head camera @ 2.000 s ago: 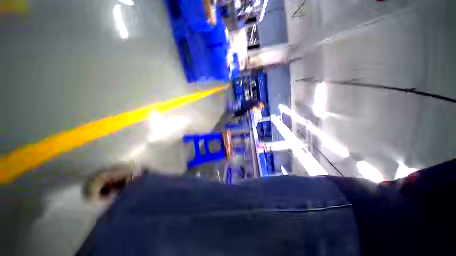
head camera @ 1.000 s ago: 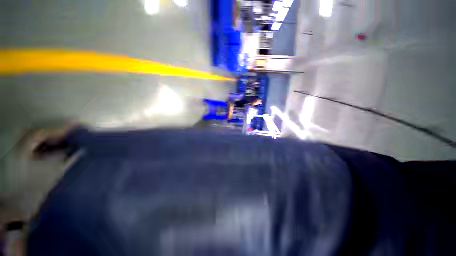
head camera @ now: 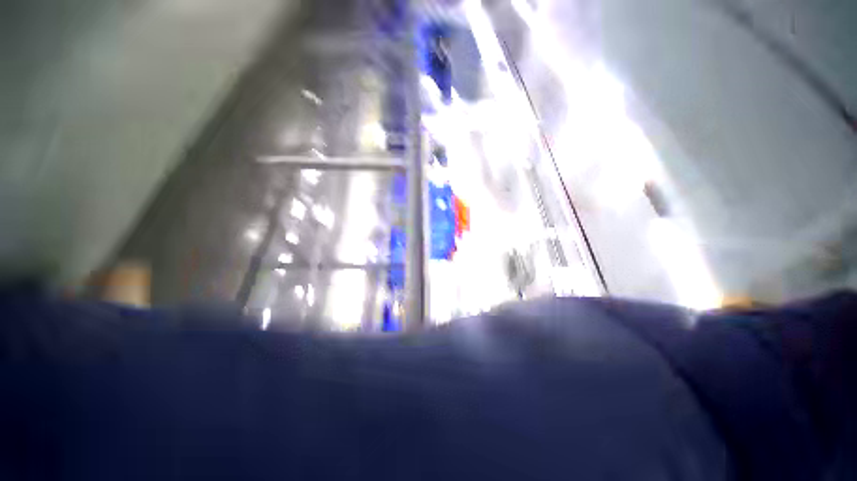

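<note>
The view is turned on its side and badly blurred. Dark blue cloth [head camera: 376, 404] fills the lower part; I cannot tell whose clothing it is. A blue bin [head camera: 440, 221] with something red at its side lies nearest beyond the cloth, near the middle. No hand of mine can be made out. A small tan patch [head camera: 130, 282] shows above the cloth at the left; it is too blurred to name.
A long pale rail or bench edge [head camera: 414, 235] runs up the middle, with a thinner bar [head camera: 329, 163] branching left. Grey floor [head camera: 122, 113] lies at the left. Bright ceiling lights [head camera: 601, 113] glare at the right.
The view has swung. The yellow floor line, the blue stool and the blurred hand at the left are gone; the rail and the blue bin with red now show.
</note>
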